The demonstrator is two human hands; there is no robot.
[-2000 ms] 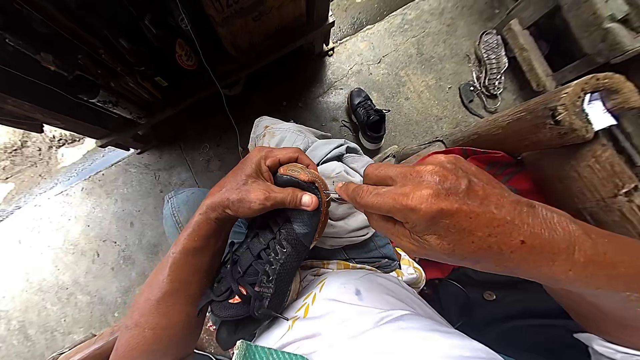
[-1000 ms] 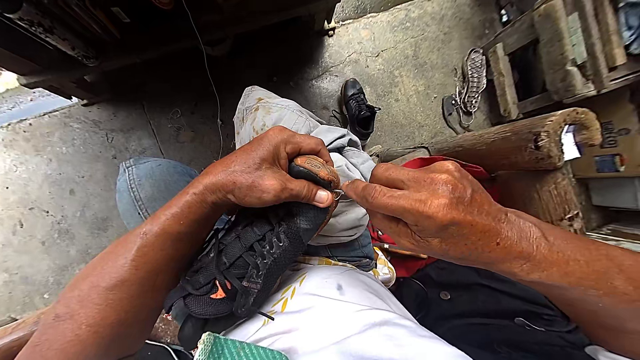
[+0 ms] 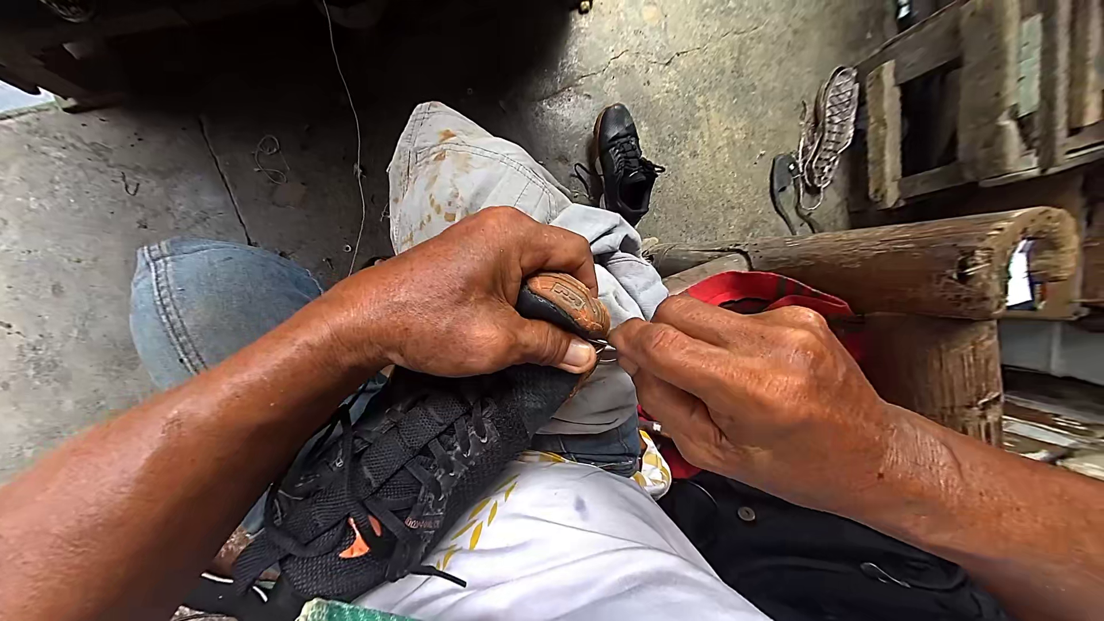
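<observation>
A black mesh lace-up shoe (image 3: 405, 466) with an orange mark lies across my lap, toe towards the middle of the view. My left hand (image 3: 492, 302) grips its toe, fingers wrapped over the worn brown sole end (image 3: 567, 300) and thumb pressed at the edge. My right hand (image 3: 742, 379) is close beside the toe, fingertips pinched on a thin metal piece or strand (image 3: 606, 349) at the sole's edge; most of it is hidden by the fingers. Below the hands are a light grey cloth (image 3: 483, 181) with brown stains and a white cloth with yellow marks (image 3: 561, 535).
A black shoe (image 3: 623, 159) stands on the concrete floor ahead. A loose sole (image 3: 783, 190) and a grey laced shoe (image 3: 832, 125) lie near a wooden frame (image 3: 983, 95). A large bamboo pole (image 3: 897, 259) runs at the right, near red cloth (image 3: 768, 289). A thin cord (image 3: 355, 147) hangs at the upper left.
Both hands stay close together at the shoe's toe. My right fingertips remain at the sole's edge. The view has shifted somewhat.
</observation>
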